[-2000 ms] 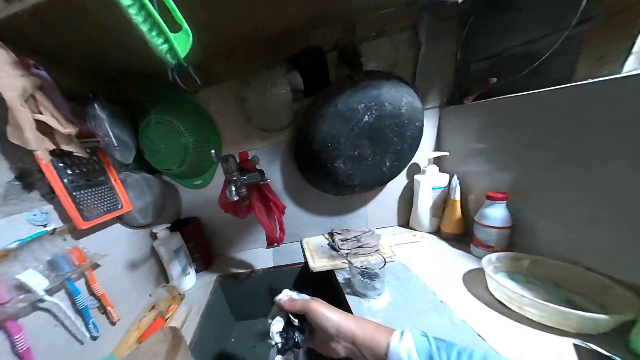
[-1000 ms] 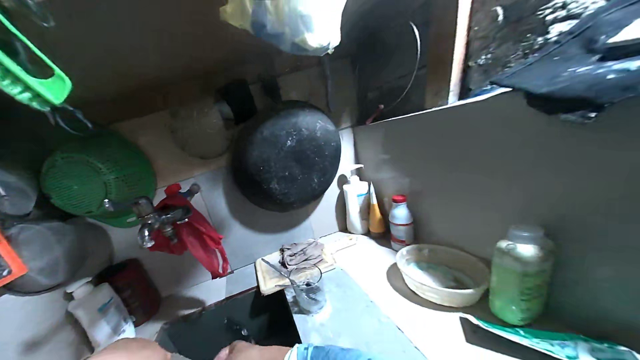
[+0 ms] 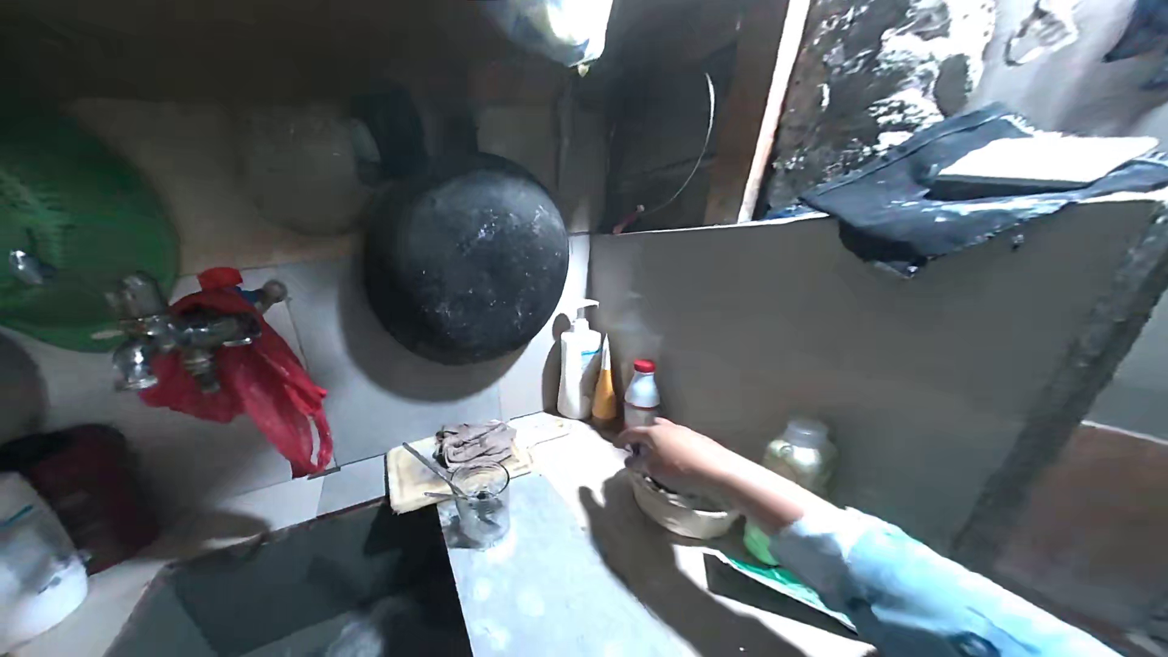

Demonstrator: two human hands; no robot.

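My right hand (image 3: 673, 453) reaches over the near side of a white bottle with a red cap (image 3: 642, 392), above the rim of a cream plastic basin (image 3: 684, 518). Its fingers are bent, and whether they hold something or touch the bottle cannot be told. Left of the bottle stand an orange tube (image 3: 605, 392) and a white pump bottle (image 3: 578, 370). A jar (image 3: 801, 453) stands behind my forearm. On the grey slab, a glass (image 3: 483, 511) holds a long-handled utensil. My left hand is out of view.
A dark sink basin (image 3: 265, 584) lies at the lower left. Above it, a metal tap (image 3: 182, 333) carries a red plastic bag (image 3: 265, 392). A black pan (image 3: 467, 260) hangs on the wall. A folded cloth (image 3: 476, 444) lies on a board behind the glass. Dark fabric (image 3: 912, 196) drapes over the partition.
My right hand has moved from over the sink to the basin and bottles on the right. The dark and white item seen in it two seconds ago no longer shows. The view has swung right.
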